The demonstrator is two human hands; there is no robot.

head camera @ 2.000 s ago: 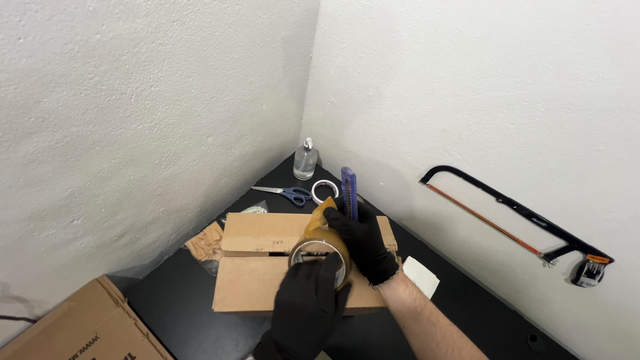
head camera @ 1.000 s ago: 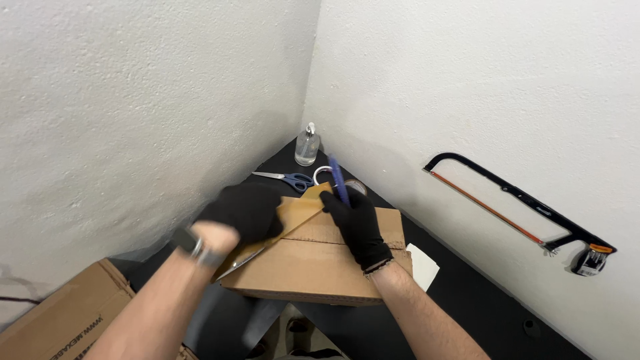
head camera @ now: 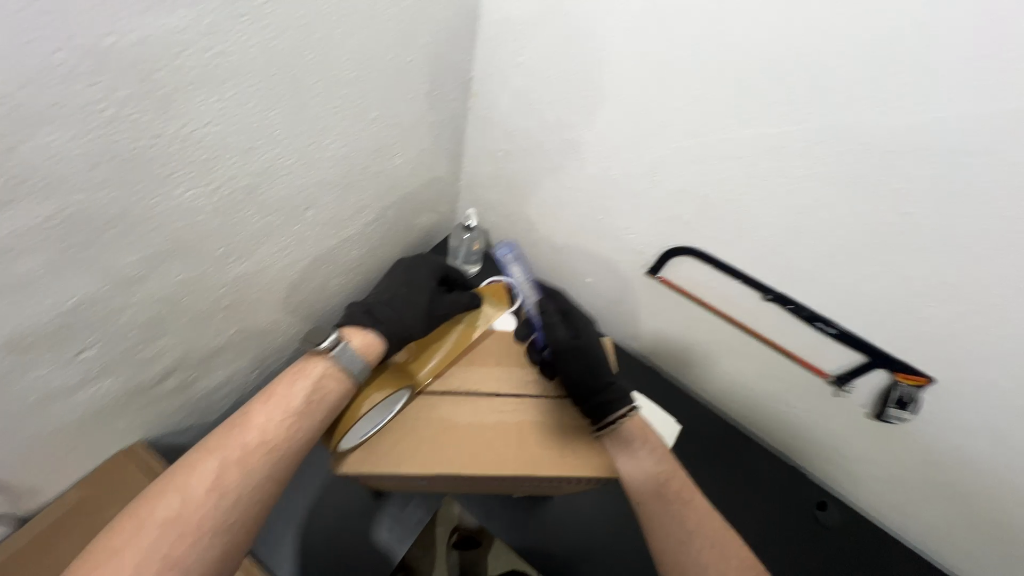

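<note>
A closed cardboard box (head camera: 488, 436) lies on the black table, a narrow seam running between its top flaps. Above its left part, my gloved left hand (head camera: 416, 304) grips the pulled-out strip of brown packing tape (head camera: 452, 344). The tape's roll (head camera: 374, 420) hangs at the lower end of the strip, over the box's left side. My gloved right hand (head camera: 572, 352) holds a blue utility knife (head camera: 518, 276) pointing up and away, just right of the strip's free end. Whether its blade is out cannot be seen.
Behind the box stand a clear pump bottle (head camera: 467, 244) and a white ring-shaped roll (head camera: 512, 284). White paper (head camera: 658, 418) lies to its right. A hacksaw (head camera: 768, 296) and a tape measure (head camera: 899, 400) are at the right wall. Another cardboard box (head camera: 80, 500) is lower left.
Brown tape has been drawn off its roll. My left hand has moved from the roll to the strip's far end. The knife has stayed in my right hand, which has come away from the tape.
</note>
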